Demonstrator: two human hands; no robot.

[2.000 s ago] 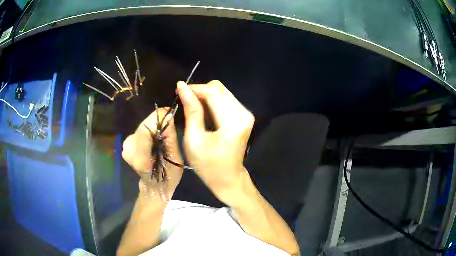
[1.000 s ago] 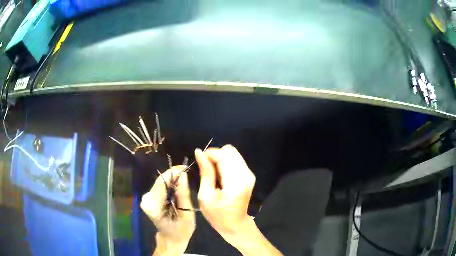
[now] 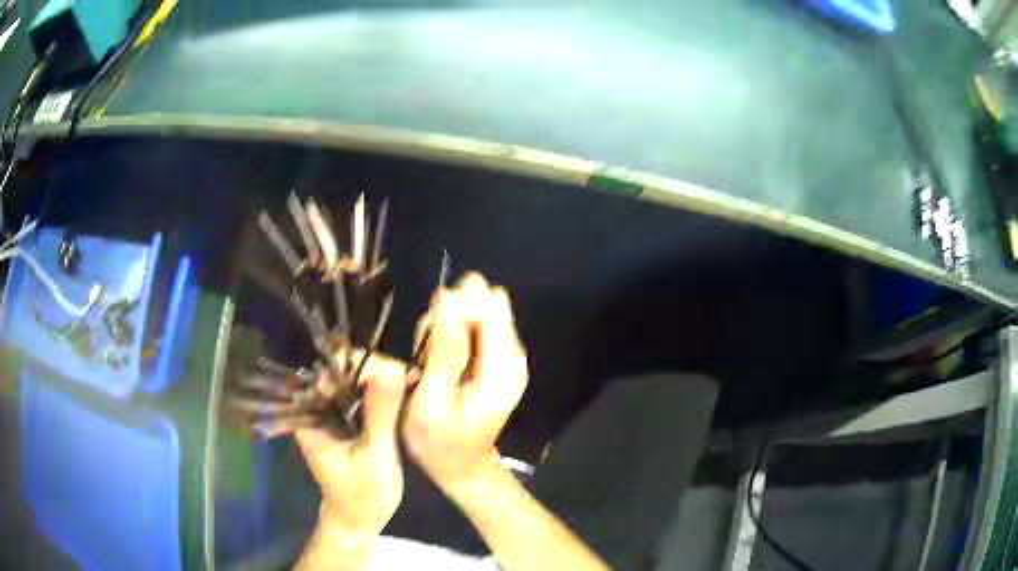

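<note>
My left hand (image 3: 363,452) is closed around a bunch of thin black cables (image 3: 374,340). Pale brownish stripped ends (image 3: 274,404) of the denser part fan out to the left of the hand, blurred. A separate group of worked cables (image 3: 341,251) stands up above the hand, with pale straight tips and small copper-coloured tufts at their base. My right hand (image 3: 474,363), just right of the left, pinches one cable between thumb and forefinger; its thin tip (image 3: 445,268) points up above the fingers. The pinched part is hidden by the fingers.
The green bench top (image 3: 502,89) with its metal edge (image 3: 491,153) runs across above the hands. Dark leads with silvery-white ends (image 3: 943,229) lie on it at right. A blue tray of small parts (image 3: 84,312) is at left. A grey metal frame (image 3: 915,410) stands at lower right.
The left hand has turned, so the dense bunch now fans out to the left instead of pointing down. The right hand still pinches a cable, now held more upright. The camera view has shifted.
</note>
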